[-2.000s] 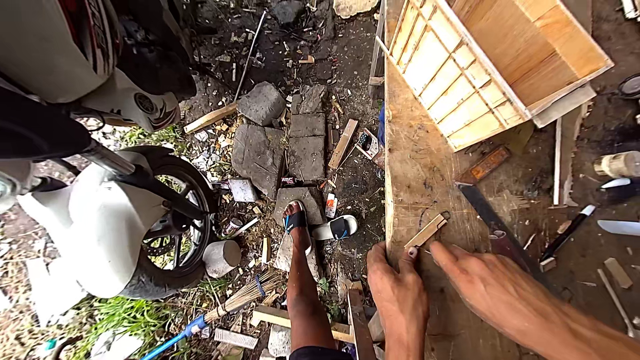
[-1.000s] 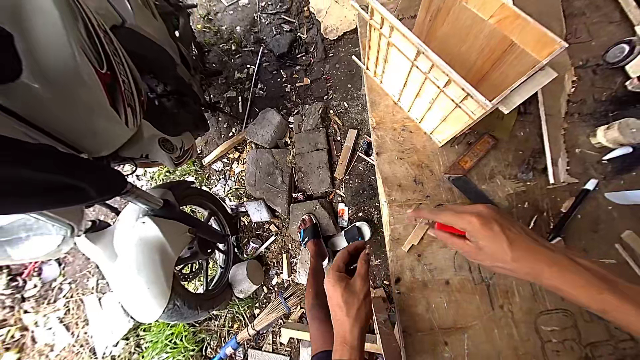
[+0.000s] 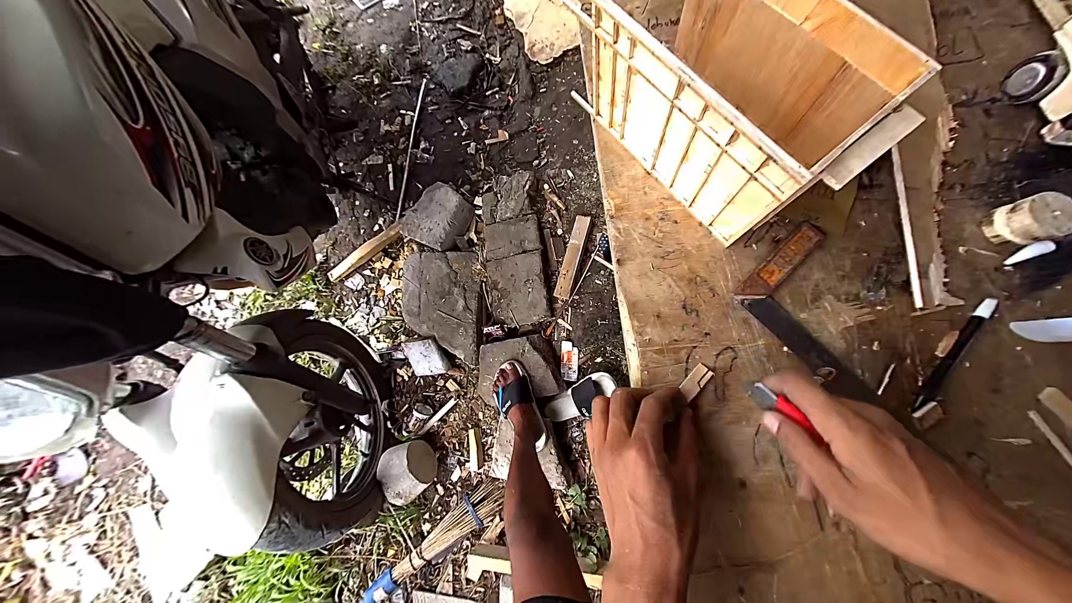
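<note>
My left hand (image 3: 645, 469) rests at the left edge of the wooden work board (image 3: 662, 293). Its fingertips are on a small light wooden piece (image 3: 696, 382), part of which they cover. To the right of it, my right hand (image 3: 846, 469) holds a red-handled cutter (image 3: 794, 412), its grey tip pointing left towards the small piece without touching it. Just above my right hand lies a try square with a dark blade (image 3: 796, 339) and a worn, rust-coloured stock (image 3: 783, 260). A slatted plywood box (image 3: 729, 126) stands at the top of the board.
A black marker-like tool (image 3: 955, 356), a white blade (image 3: 1043, 329), a whitish cylinder (image 3: 1028, 218) and wood strips (image 3: 909, 226) lie at the right. To the left are a white motorcycle (image 3: 176, 452), stone slabs (image 3: 440, 301), a twig broom (image 3: 452, 528) and my sandalled foot (image 3: 512, 394).
My left hand, raised off the board's edge a second ago, is now down on the small wooden piece. My right hand, still holding the red cutter, has moved nearer the bottom of the view.
</note>
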